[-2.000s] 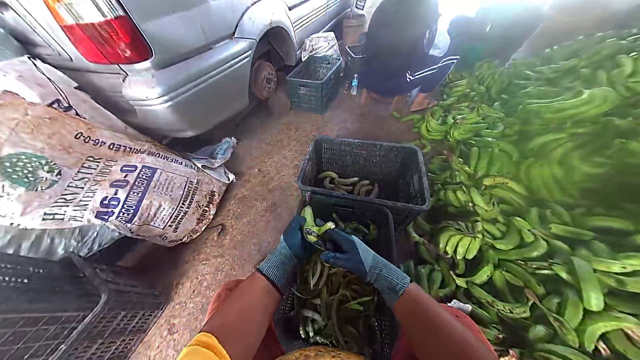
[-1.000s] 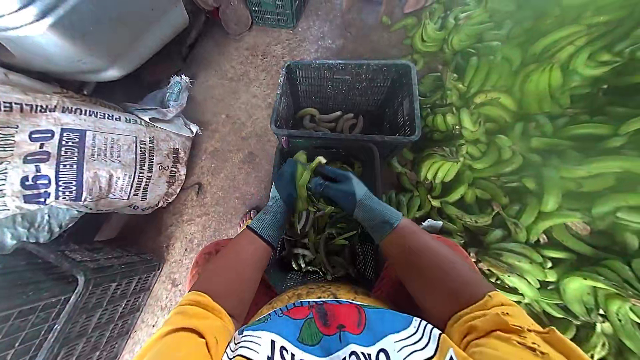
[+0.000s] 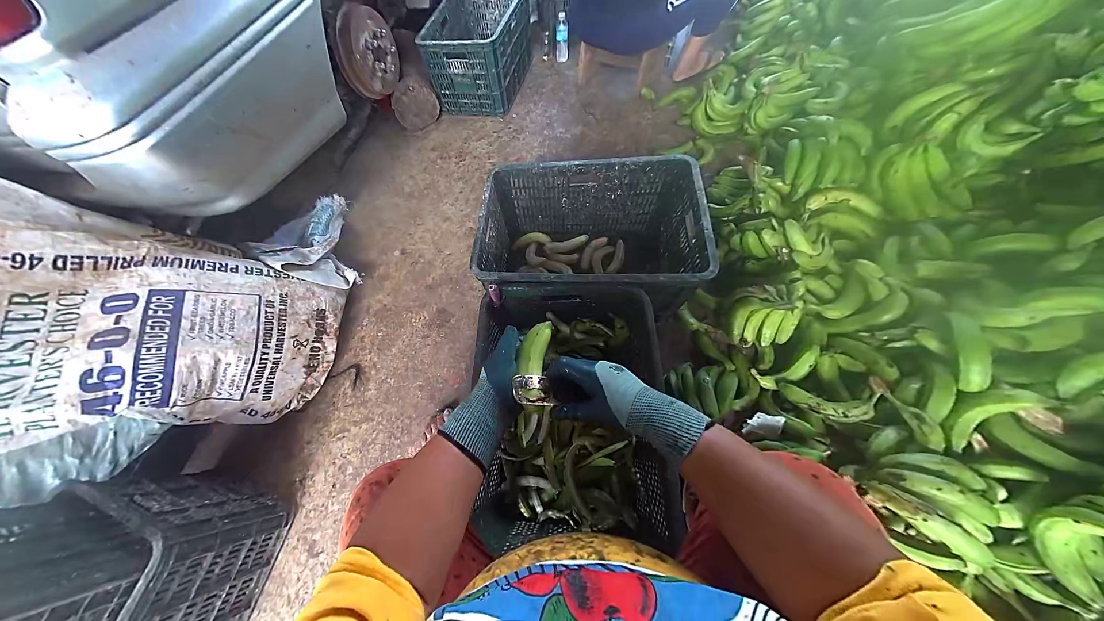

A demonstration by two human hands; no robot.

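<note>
My left hand (image 3: 501, 371), in a blue-grey knit glove with a dark coated palm, grips a green banana (image 3: 535, 347) upright. My right hand (image 3: 595, 392), gloved alike, holds a shiny metal band-like tool (image 3: 532, 390) against the banana's lower part; the tool's exact kind cannot be told. Both hands are over a black plastic crate (image 3: 645, 345) between my knees, which holds many green banana peels (image 3: 569, 474). Just beyond it, a second dark crate (image 3: 595, 280) has several peeled bananas (image 3: 565, 250) on its bottom.
Green banana bunches (image 3: 845, 302) cover the floor at the right. At the left lie a printed fertilizer sack (image 3: 172, 319) and a black crate (image 3: 164, 552), with a silver vehicle (image 3: 198, 103) behind. Farther off are a green crate (image 3: 474, 73), a plastic bottle (image 3: 562, 39) and a seated person (image 3: 642, 26).
The banana now stands upright in my left hand, with the metal tool around or against it. Both hands stay over the peel crate. The view has shifted.
</note>
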